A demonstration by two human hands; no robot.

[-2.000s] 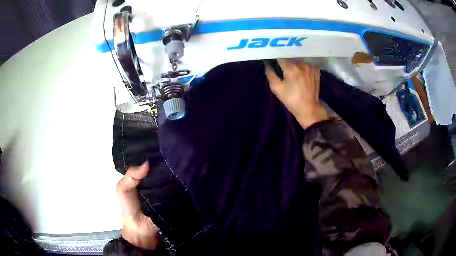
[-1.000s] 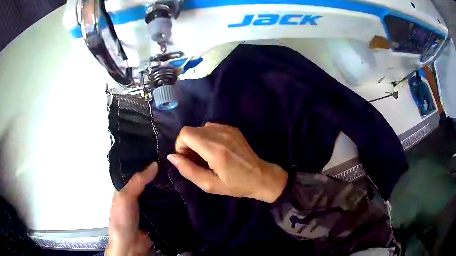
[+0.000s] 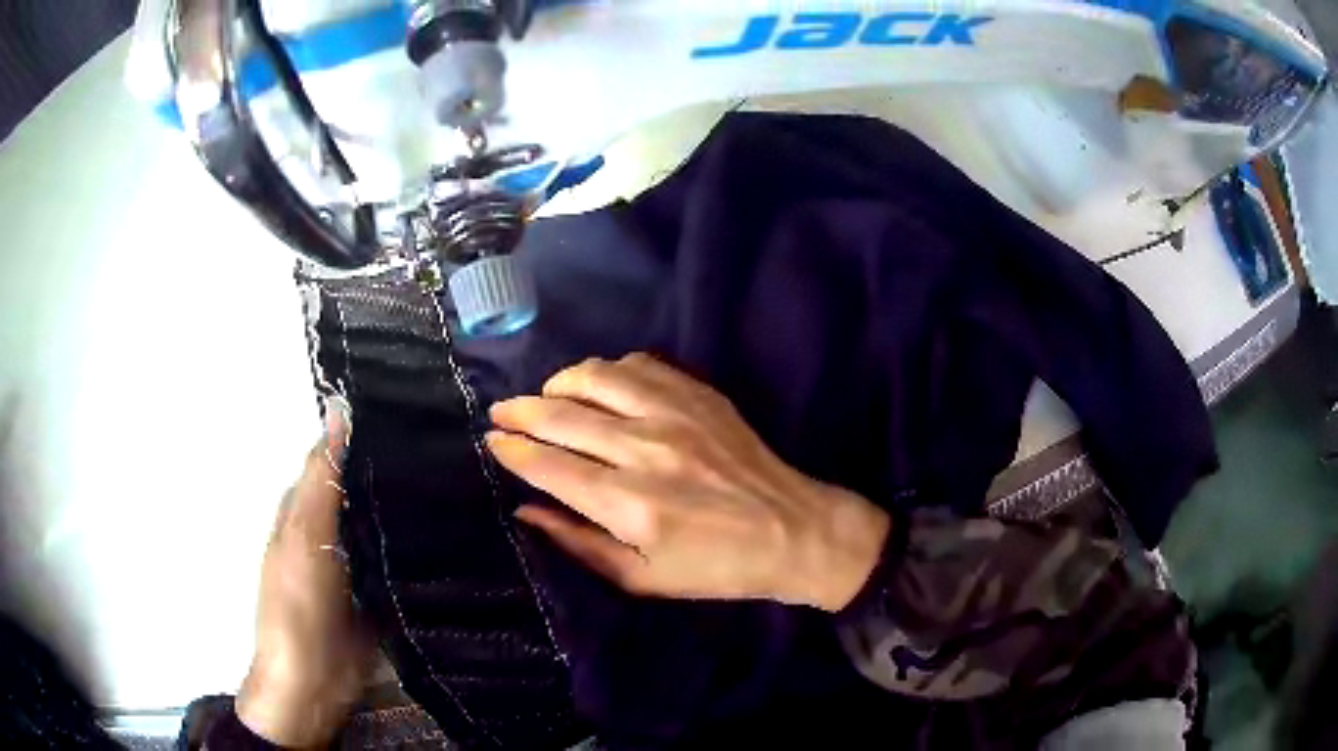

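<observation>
A dark navy garment piece [image 3: 880,308] lies under the white sewing machine head and spreads to the right. Its black band [image 3: 426,470], with pale stitch lines, runs from the needle area [image 3: 418,264] down towards me. My left hand [image 3: 305,587] is at the band's frayed left edge, partly under it; its fingertips are partly hidden, so its grip cannot be told. My right hand [image 3: 660,492] lies on the cloth beside the band's right seam, fingers slightly apart and fingertips on the cloth near the stitch line.
The machine head [image 3: 616,66] with "JACK" lettering spans the top. A grey-blue tension dial [image 3: 492,294] hangs above the cloth. A blue-handled tool [image 3: 1247,242] lies at the right end of the table [image 3: 147,440]. Dark cloth [image 3: 37,668] is at the lower left.
My right hand has come from under the machine arm to the band's seam, and its fingers have spread. My left hand has shifted left to the band's outer edge. The band now lies flatter and straighter.
</observation>
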